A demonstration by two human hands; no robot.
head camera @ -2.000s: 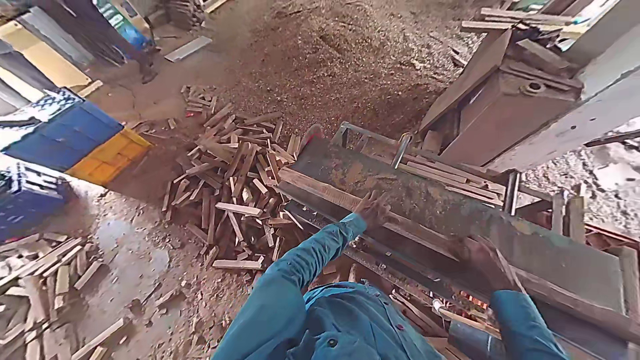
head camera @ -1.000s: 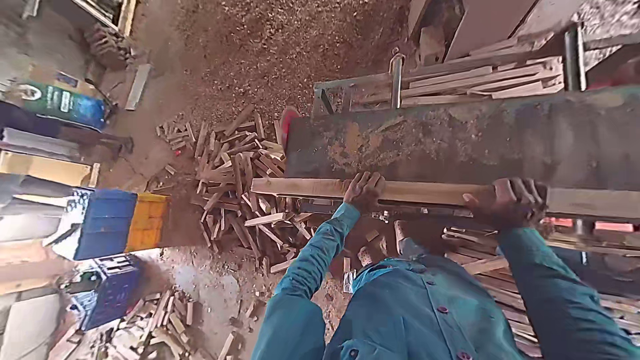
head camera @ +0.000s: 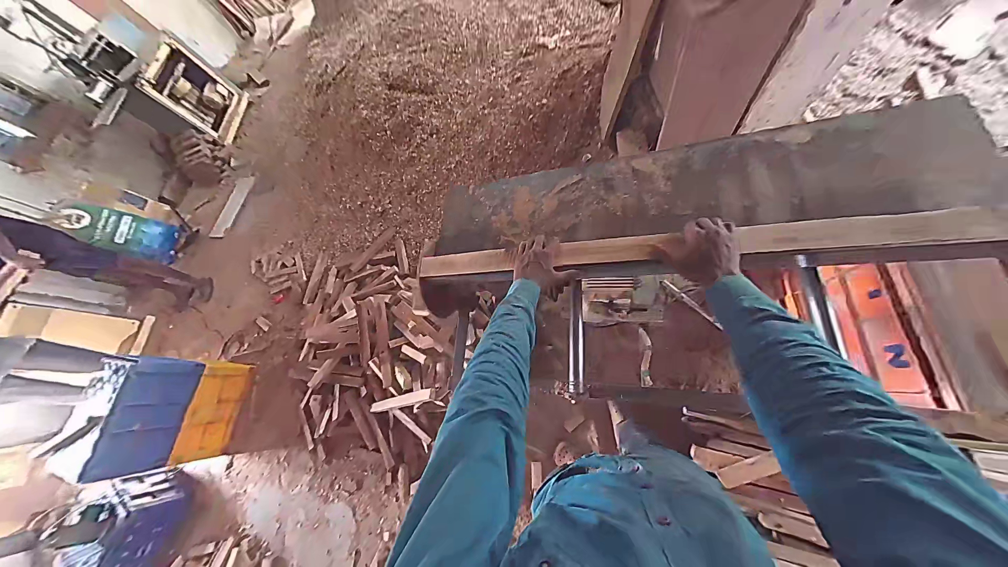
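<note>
A long wooden board (head camera: 835,231) lies along the near edge of a dark, dusty machine table (head camera: 709,177), running from the table's left end to the right edge of the view. My left hand (head camera: 539,264) grips the board near its left end, fingers over the top. Farther right, my right hand (head camera: 702,248) is closed over the same board, knuckles up. Both thumbs point toward each other. The undersides of the hands are hidden.
Offcuts (head camera: 386,339) lie heaped on the floor left of the table, with wood shavings (head camera: 457,102) behind. Metal rollers or bars (head camera: 576,339) show below the table's near edge. Stacked wood (head camera: 756,470) lies at lower right. Blue and yellow crates (head camera: 150,417) stand at left, near a person's leg (head camera: 150,276).
The view has turned and shifted. Both hands stay on the board, and the right hand is now closer to the left than one second ago.
</note>
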